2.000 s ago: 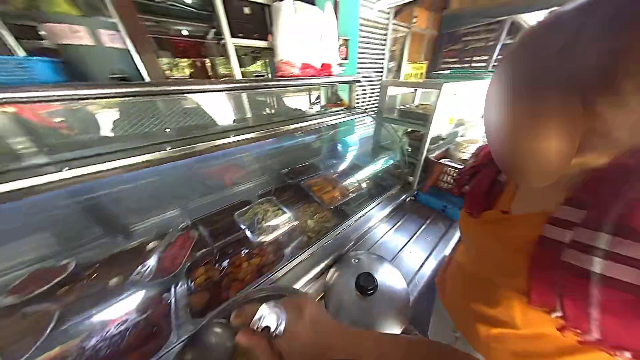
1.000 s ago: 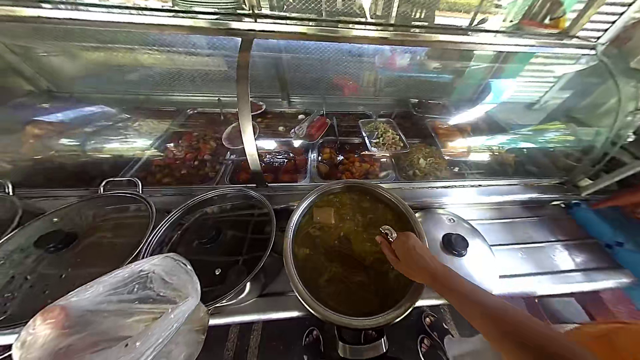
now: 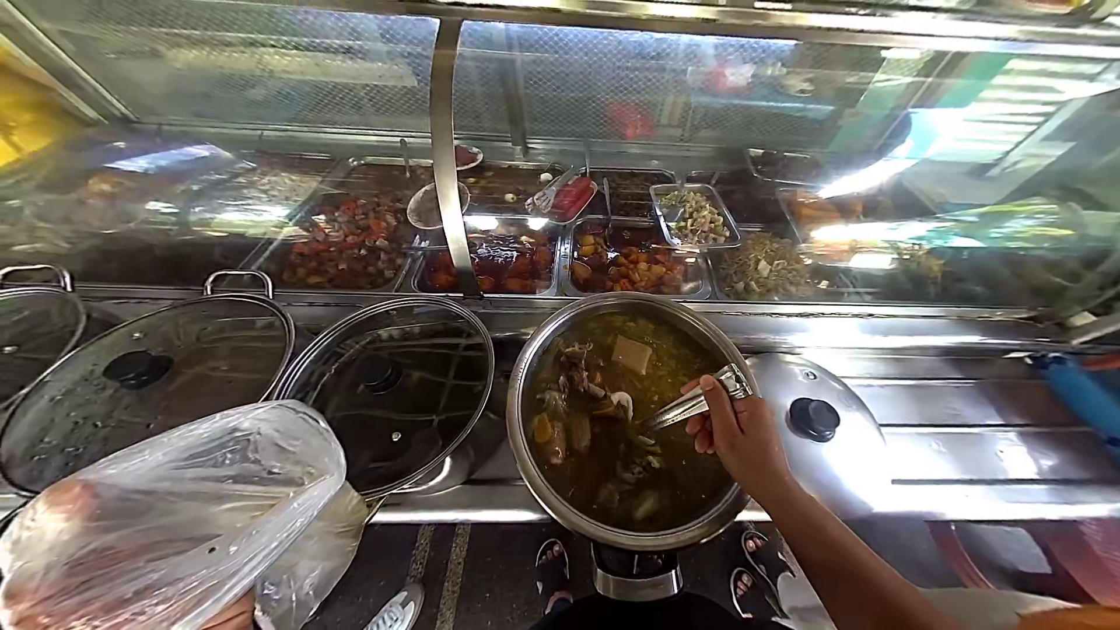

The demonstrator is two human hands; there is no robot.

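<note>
A wide metal pot (image 3: 626,420) of brownish soup with meat pieces and a tan block stands on the counter. My right hand (image 3: 733,429) is closed around the handle of a metal serving utensil (image 3: 696,405), whose far end is hidden in the soup. At the lower left, a clear plastic bag (image 3: 184,507) covers most of my left hand (image 3: 232,612); a little skin shows under the bag, which it appears to grip. A steel lid with a black knob (image 3: 822,429) lies just right of the pot. Two lidded pots (image 3: 394,402) (image 3: 144,385) stand to its left.
Behind the pots, a curved glass display case (image 3: 700,96) covers metal trays of cooked food (image 3: 643,267). Another lidded pot (image 3: 31,324) is at the left edge. Several feet in sandals or shoes show below the counter. Orange cloth (image 3: 1072,617) shows at the lower right.
The view has turned from the right side down to the pots. Since a second ago, meat pieces have come up at the soup's surface and more of the utensil's handle shows.
</note>
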